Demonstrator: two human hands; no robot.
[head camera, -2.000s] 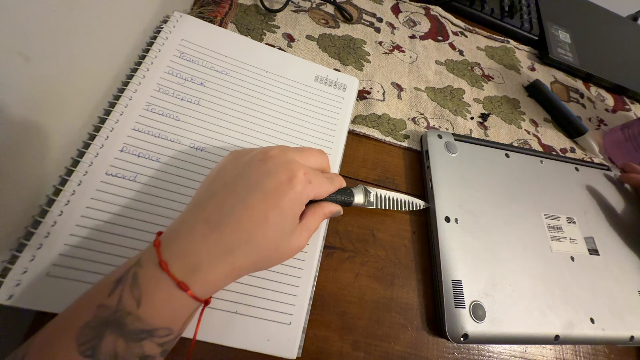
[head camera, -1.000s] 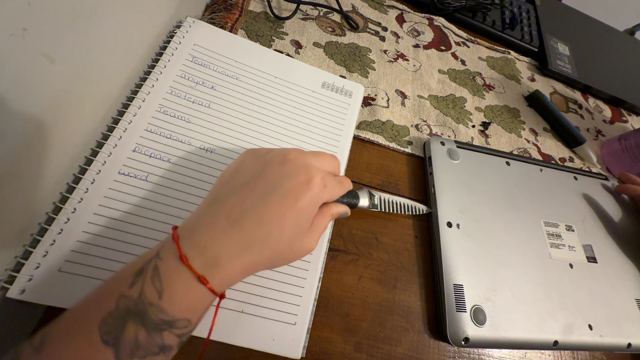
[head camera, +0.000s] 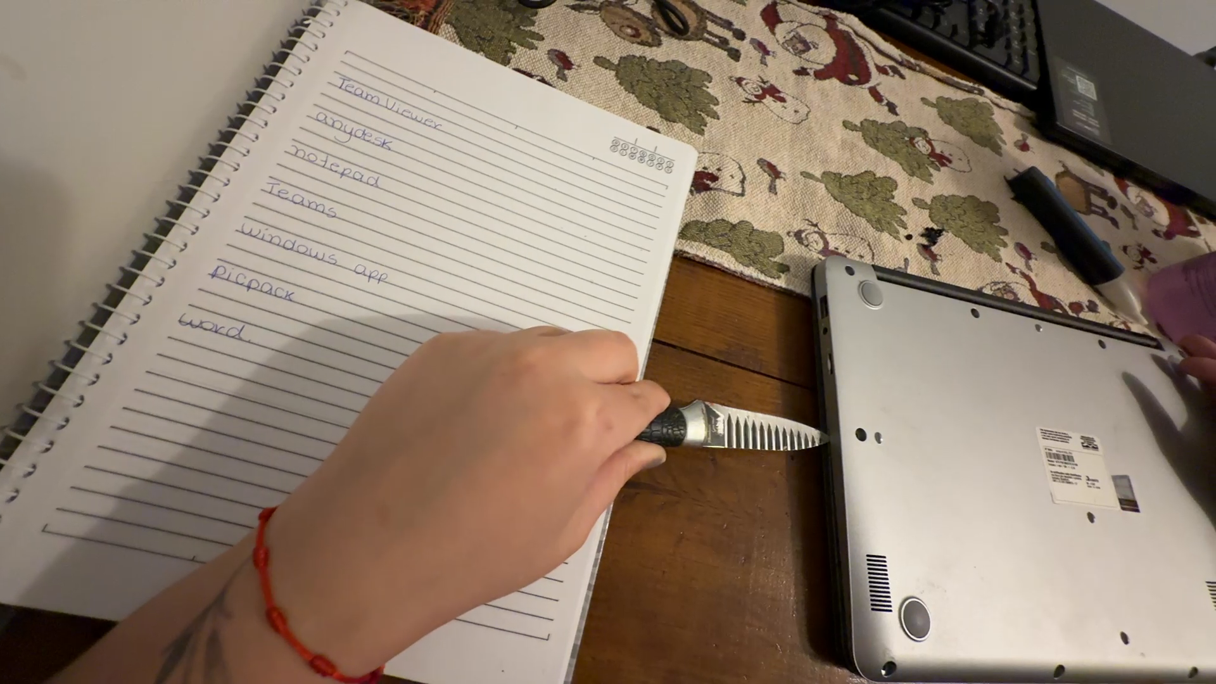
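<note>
My left hand (head camera: 503, 456), with a red cord bracelet at its wrist, grips the black handle of a small knife (head camera: 760, 429). The blade points right, and its tip meets the left side edge of a silver laptop (head camera: 959, 399) that lies upside down, its screws, vents and rubber feet showing. Beneath my left hand and forearm lies an open spiral notebook (head camera: 456, 237) with handwritten lines. At the right frame edge only some fingers of my right hand (head camera: 1199, 359) show, at the laptop's far right corner; most of that hand is out of view.
A patterned Christmas cloth (head camera: 760, 123) covers the back of the wooden table (head camera: 703, 551). On it lie a dark marker-like tube (head camera: 1069, 228) and a purple object (head camera: 1183, 294), partly cut off. A black keyboard (head camera: 959, 33) and a dark device (head camera: 1130, 95) stand at the back right.
</note>
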